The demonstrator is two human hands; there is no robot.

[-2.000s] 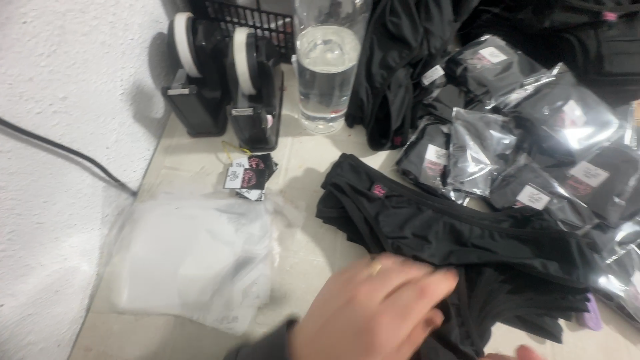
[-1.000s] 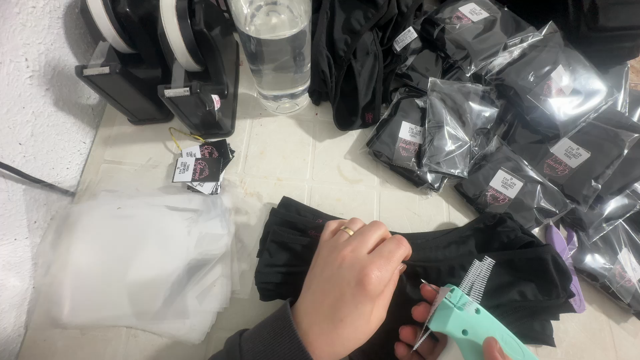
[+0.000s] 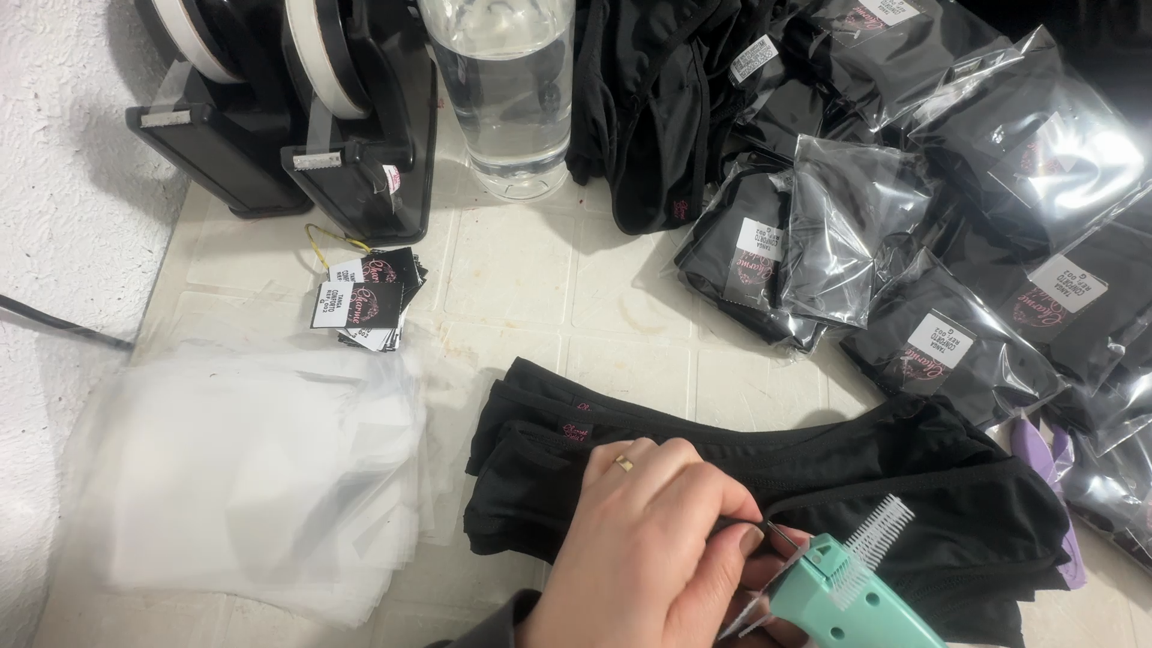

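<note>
Black panties (image 3: 810,477) lie stacked on the table. My left hand (image 3: 652,531), with a ring on one finger, pinches a bit of the black fabric between thumb and forefinger. Just right of it, the needle of a mint-green tagging gun (image 3: 846,594), loaded with a comb of clear plastic fasteners (image 3: 873,549), reaches to the pinched fabric. My right hand (image 3: 765,576) is around the gun, mostly hidden behind my left hand and the gun. Whether the needle has pierced the fabric cannot be told. A bundle of printed hang tags (image 3: 360,306) lies further up, left of the panties.
Clear plastic bags (image 3: 243,477) are piled at left. Two black tape dispensers (image 3: 360,171) and a clear container of water (image 3: 508,108) stand at the back. More black garments (image 3: 643,117) lie beside them. Bagged, tagged garments (image 3: 981,333) cover the right side, near purple-handled scissors (image 3: 1044,459).
The green tagging gun, not visible two seconds ago, is in my right hand and its needle is now at my left fingertips. The view has moved closer to the table.
</note>
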